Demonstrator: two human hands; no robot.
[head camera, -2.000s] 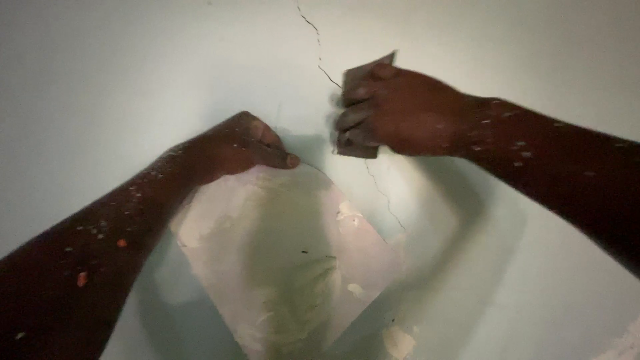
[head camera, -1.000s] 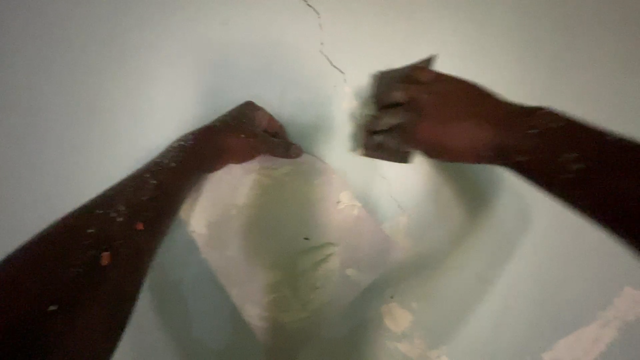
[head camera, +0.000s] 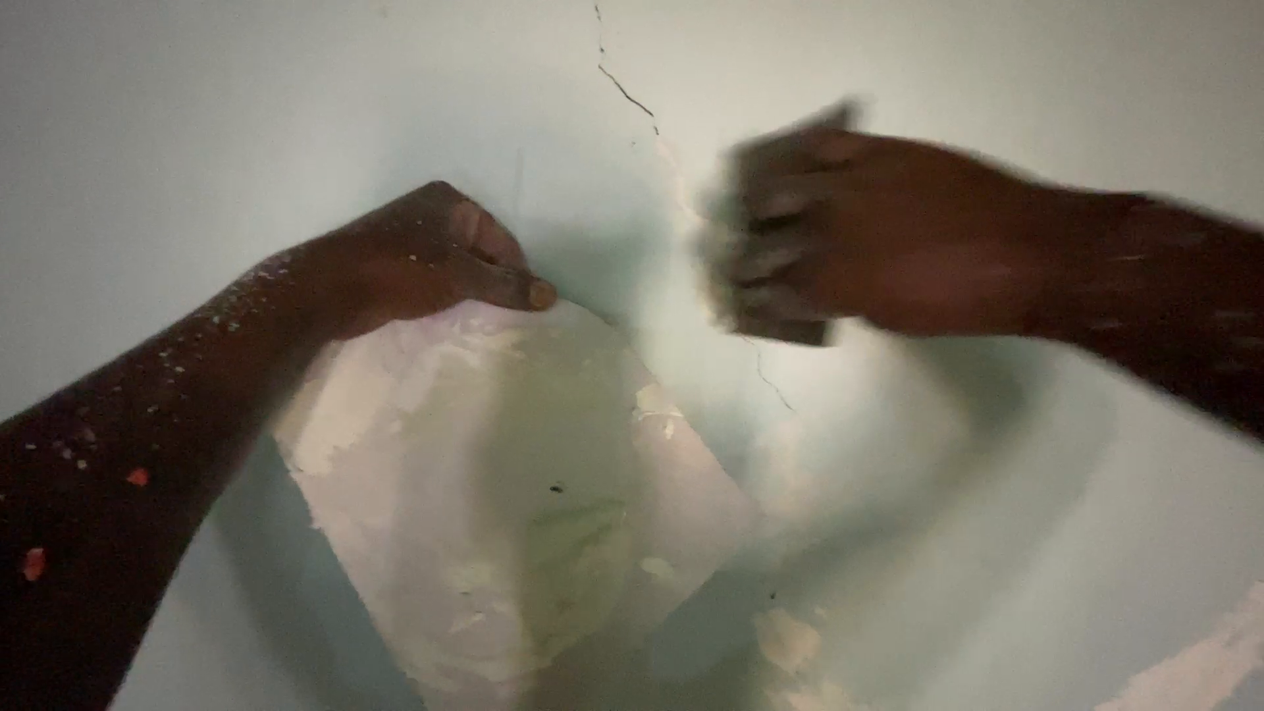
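My left hand pinches the top corner of a flat sheet smeared with pale filler, thumb in front. The sheet hangs below that hand, close to the wall. My right hand, blurred, grips a thin, flat, dark scraper-like blade whose corners stick out above and below the fingers. It is beside a crack in the pale wall, which runs down from the top. A lighter, filled-looking stretch lies between my hands, and a finer crack shows below the blade.
The pale green wall fills the view behind my hands. Rough pinkish patches mark it at the lower middle and the lower right corner. Shadows of my arms fall across it.
My right hand with the blade has moved right, away from the crack's upper line. A pale smear now shows along the crack's middle stretch. My left hand keeps its hold on the sheet.
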